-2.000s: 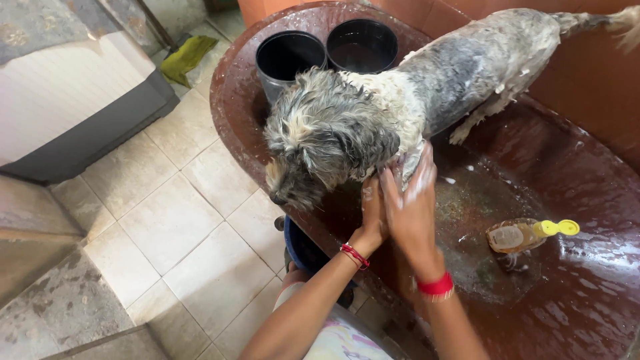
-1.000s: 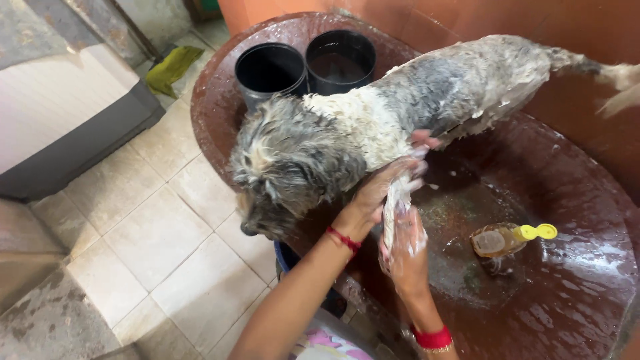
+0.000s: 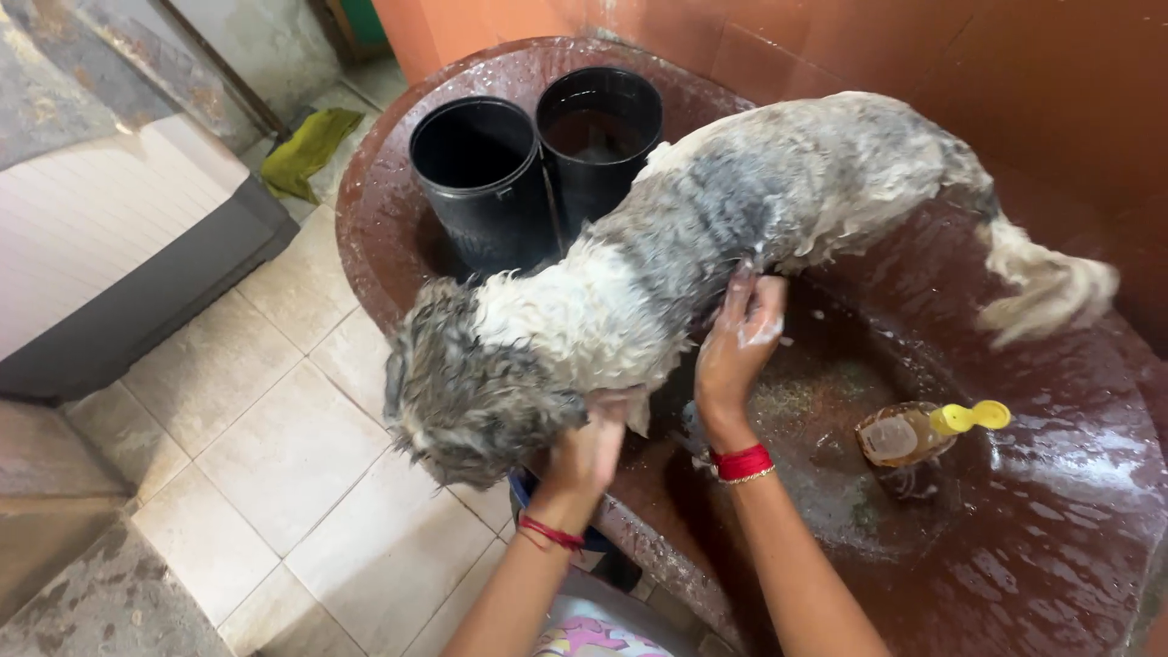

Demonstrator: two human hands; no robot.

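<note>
A wet, lathered grey and white dog (image 3: pixel 730 201) stands in a reddish-brown basin (image 3: pixel 1049 547), its head lowered over the near-left rim. My left hand (image 3: pixel 593 447) is under its neck and chest, the fingertips partly hidden by fur. Foam covers the fingers of my right hand (image 3: pixel 744 338), which touches the dog's side behind the foreleg. Right of that hand, a clear bottle of amber liquid (image 3: pixel 899 436) lies on the basin floor with its yellow flip cap (image 3: pixel 972 417) open.
Two black containers (image 3: pixel 484 201) (image 3: pixel 598 119) stand side by side at the basin's far left; the right one holds liquid. An orange wall (image 3: pixel 1049 91) runs behind the basin. Left are floor tiles (image 3: pixel 274 447), a green cloth (image 3: pixel 310 151) and a white and grey object (image 3: pixel 109 246).
My hands have come off the dog's foreleg, which they held between them a second ago. The right hand is now at its side, the left under its neck. The dog's head is lower.
</note>
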